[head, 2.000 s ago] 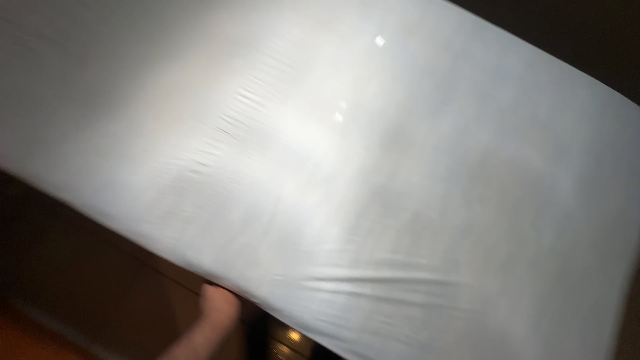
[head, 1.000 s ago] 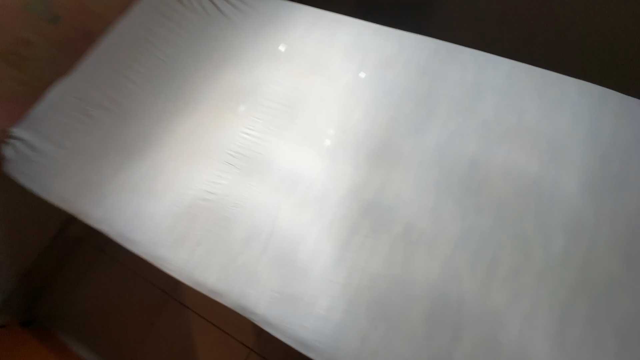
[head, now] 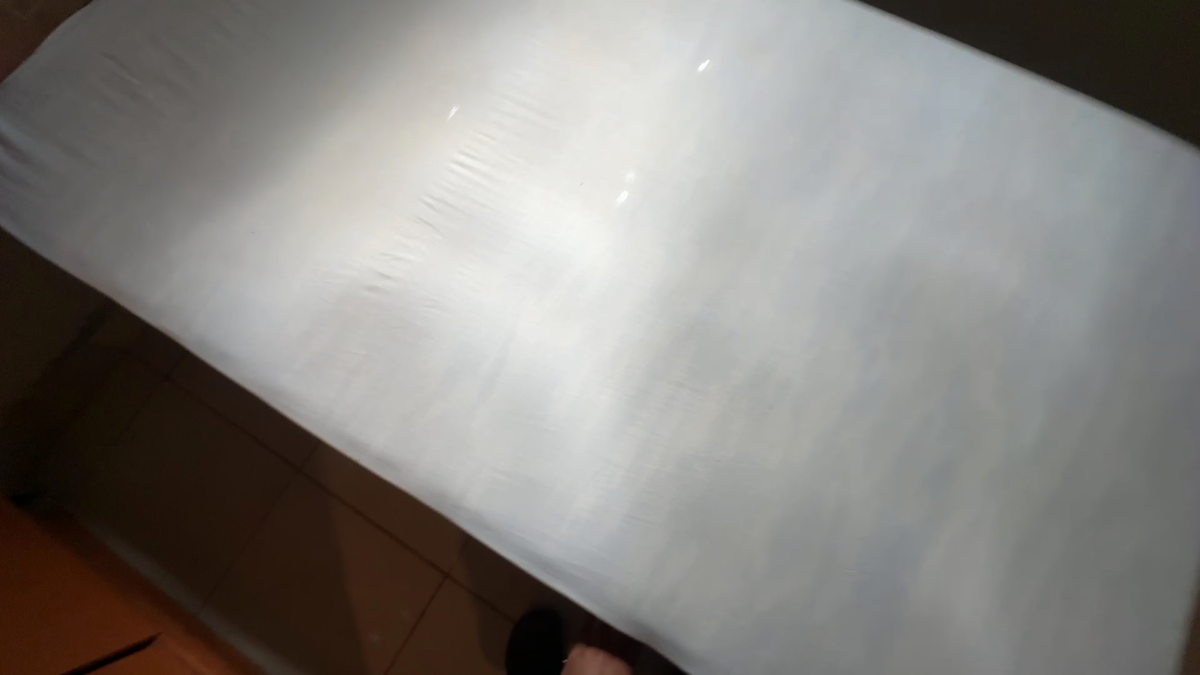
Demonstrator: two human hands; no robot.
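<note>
A long surface covered in smooth white fabric or sheeting [head: 750,375] fills most of the head view, running from the upper left to the lower right. Fine wrinkles cross its left half, and several small bright spots shine near its upper middle. Neither of my hands can be made out clearly. A small skin-coloured patch [head: 598,662] shows at the bottom edge of the view, just below the near edge of the white cover; whether it is part of a hand or a foot I cannot tell.
Dark floor tiles [head: 281,506] with grout lines lie below the near edge. An orange-brown object [head: 84,600] is at the lower left. A dark rounded thing, perhaps a shoe tip [head: 535,641], is at the bottom. The area beyond the far edge is dark.
Two seconds ago a hand was at the near edge of the white cover; one second ago no hand showed. The view has shifted over the surface.
</note>
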